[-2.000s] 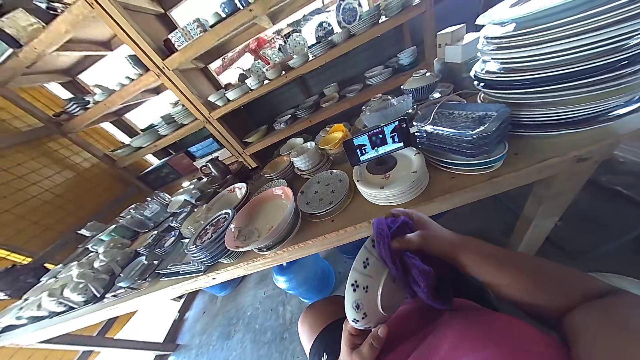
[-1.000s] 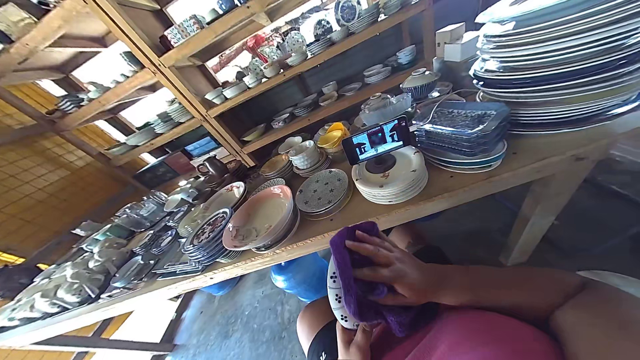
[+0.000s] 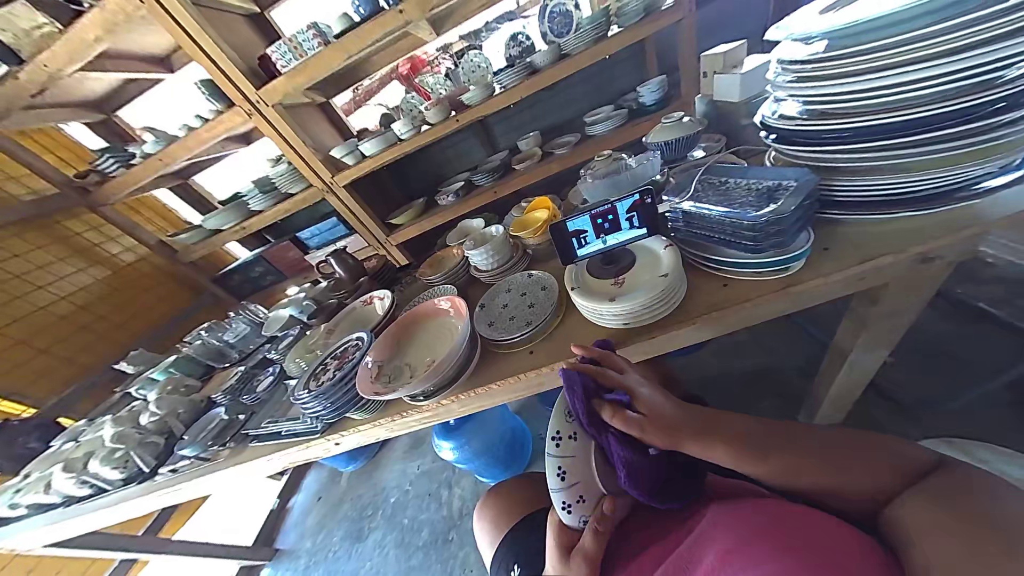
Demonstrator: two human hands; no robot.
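A white ceramic bowl [image 3: 570,464] with dark floral marks is tilted on its side above the person's lap. My left hand [image 3: 582,538] grips its lower rim, thumb on the near side. With fingers spread over a purple cloth [image 3: 640,464], my right hand [image 3: 632,400] presses the cloth against the upper part of the bowl. The cloth hides part of the bowl and its folds hang toward the pink shirt. Just beyond the hands, a stack of white plates [image 3: 628,292] stands at the table edge, with a phone [image 3: 606,226] propped above it.
Along the wooden table [image 3: 512,380] stand a speckled plate [image 3: 517,306], a pink-rimmed bowl [image 3: 416,348], blue rectangular dishes [image 3: 740,200] and a tall plate stack [image 3: 888,120]. Shelves [image 3: 512,92] with crockery rise behind. A blue plastic container [image 3: 482,442] is under the table.
The bowl's patterned outer side shows more than one second ago. My right hand and the cloth have shifted over the bowl; two seconds ago more of its upper side was uncovered.
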